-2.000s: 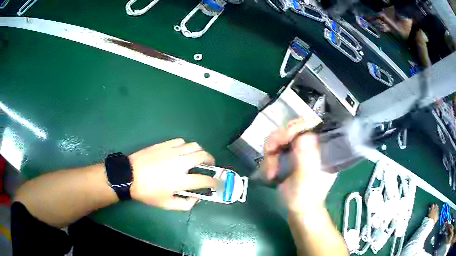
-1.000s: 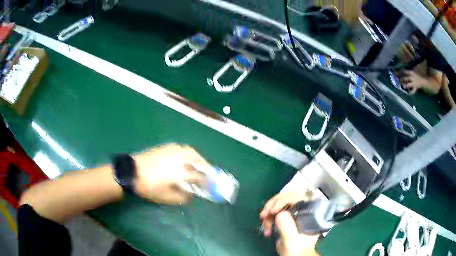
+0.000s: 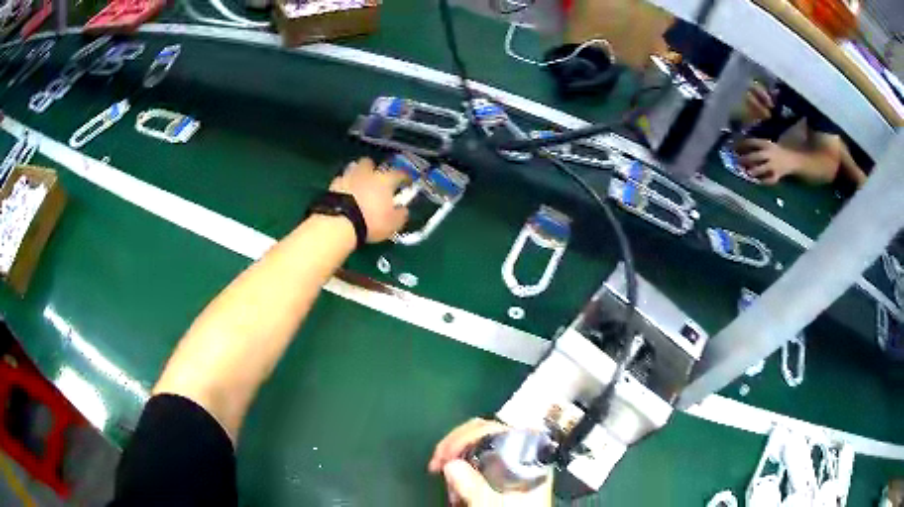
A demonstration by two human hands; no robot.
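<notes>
My left hand (image 3: 375, 203) reaches over the rail onto the green belt. Its fingers are on a white loop-frame assembly with a blue insert (image 3: 404, 166); the palm hides part of it. Another loop-frame assembly (image 3: 446, 184) lies against it on the right. My right hand (image 3: 476, 475), cut off by the bottom edge, is shut around the electric screwdriver (image 3: 515, 457), seen from its top end with the black cable running up. The screwdriver's tip is hidden.
The screw feeder (image 3: 624, 366) stands beside my right hand, near a slanting grey post (image 3: 793, 287). More loop-frame assemblies (image 3: 536, 253) lie along the belt. White frames (image 3: 798, 470) are piled lower right. A parts box (image 3: 35, 223) is at far left. Another person's hand (image 3: 773, 158) is across the line.
My left hand has moved from the near worktop up and across the rail to the belt, with an assembly in it. My right hand and the screwdriver appear lower and further left. The view has shifted.
</notes>
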